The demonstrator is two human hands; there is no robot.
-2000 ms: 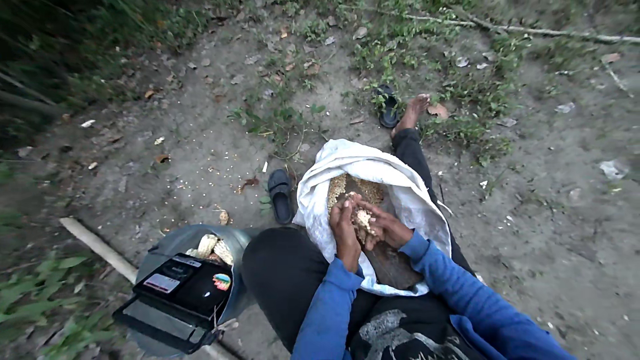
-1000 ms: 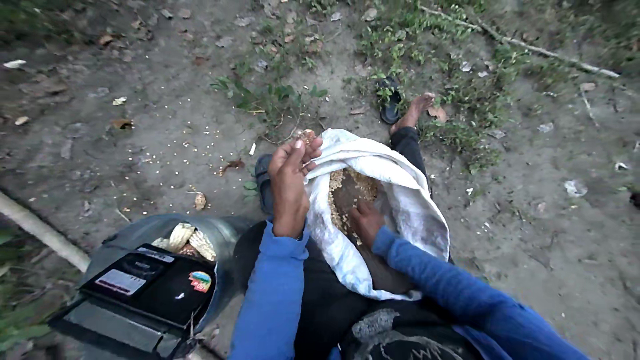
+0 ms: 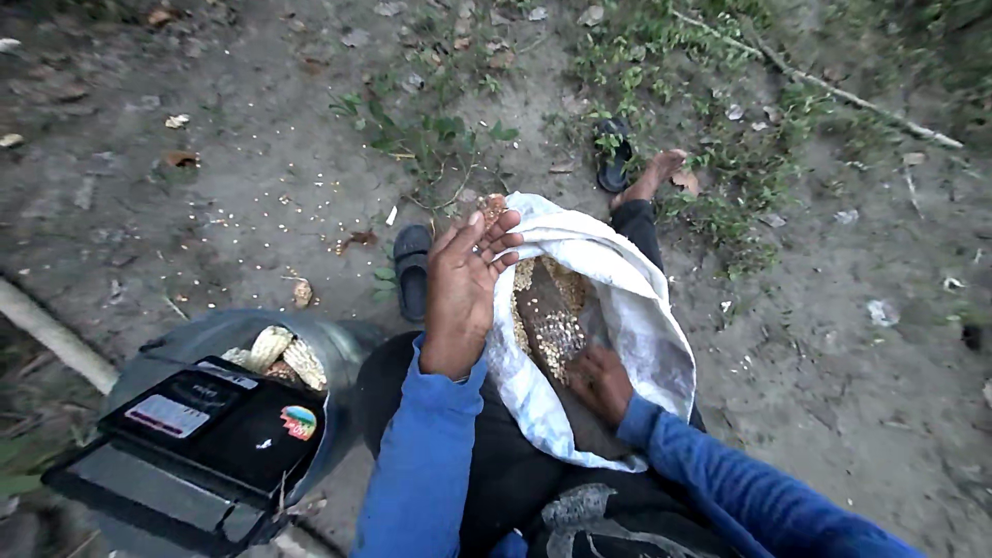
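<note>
My left hand (image 3: 465,291) is raised beside the left rim of a white woven sack (image 3: 647,310), palm up. A reddish-brown piece (image 3: 493,208), which looks like a bit of corn cob, shows at its fingertips. Inside the sack's mouth, my right hand (image 3: 601,380) rests with curled fingers near loose corn kernels (image 3: 559,341). Those kernels lie on a dark, flat surface (image 3: 585,430), with more kernels around it. Whether the right hand grips anything is hidden.
A grey-green bucket (image 3: 341,364) at the left holds pale corn cobs (image 3: 304,363), with a black box (image 3: 217,411) over its opening. Dark sandals (image 3: 411,271) and a bare foot (image 3: 655,174) are beyond the sack. Kernels, leaves and sticks (image 3: 860,97) lie on the ground.
Two seconds ago both hands were together over the sack. My left hand has moved left to its rim; my right hand has gone lower into the sack.
</note>
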